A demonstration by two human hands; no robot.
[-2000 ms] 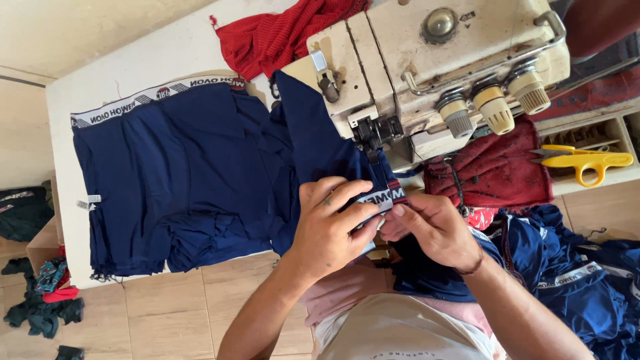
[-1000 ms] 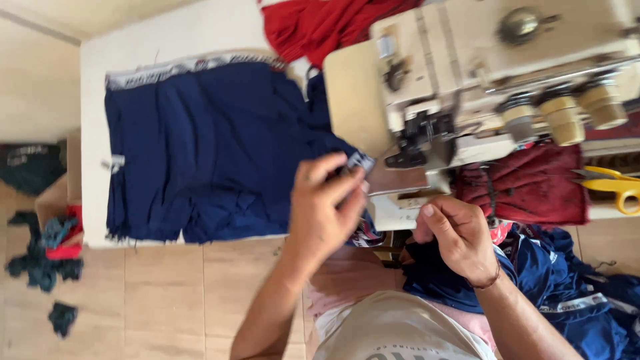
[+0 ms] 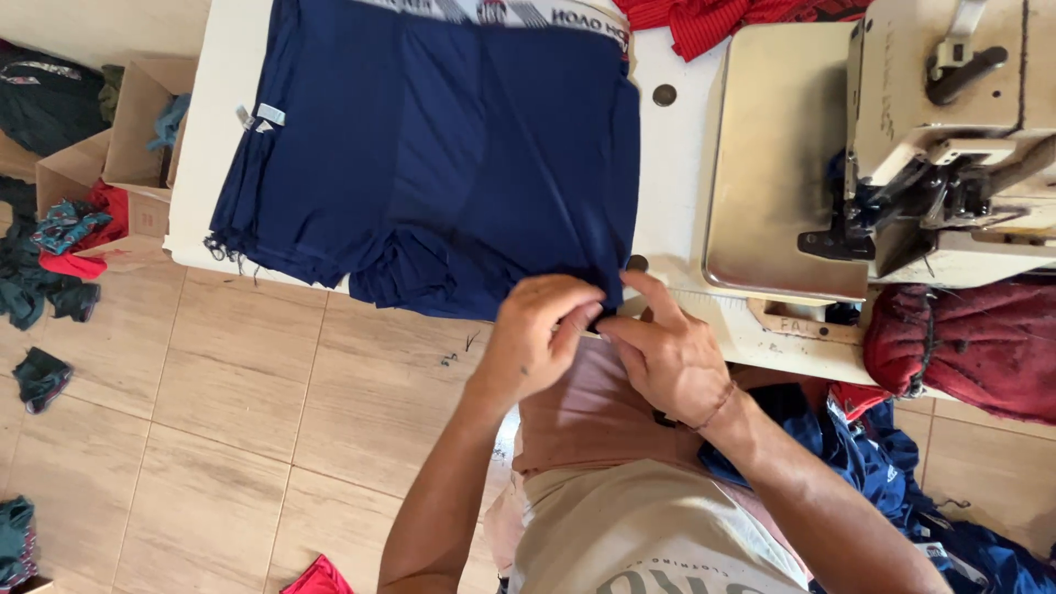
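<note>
Dark blue fabric garments (image 3: 445,157), with a printed elastic waistband (image 3: 528,15) along the top, lie in a layered pile on the white table (image 3: 670,165). My left hand (image 3: 549,330) pinches the pile's lower right corner at the table's front edge. Close beside it, my right hand (image 3: 664,338) has thumb and forefinger at the same corner; the fingertips partly hide the cloth there. The industrial sewing machine (image 3: 932,165) stands to the right, its metal plate (image 3: 775,165) bare of cloth on the left part.
Red ribbed fabric (image 3: 726,21) lies at the table's back. A dark red cloth bundle (image 3: 973,351) rests below the machine head. More blue garments (image 3: 874,462) are heaped at lower right. Cardboard boxes (image 3: 136,157) and fabric scraps (image 3: 45,375) are on the floor at left.
Both hands have moved left, away from the machine, to the blue pile's lower right corner. The waistband piece held near the presser foot two seconds ago is no longer there. The view has shifted.
</note>
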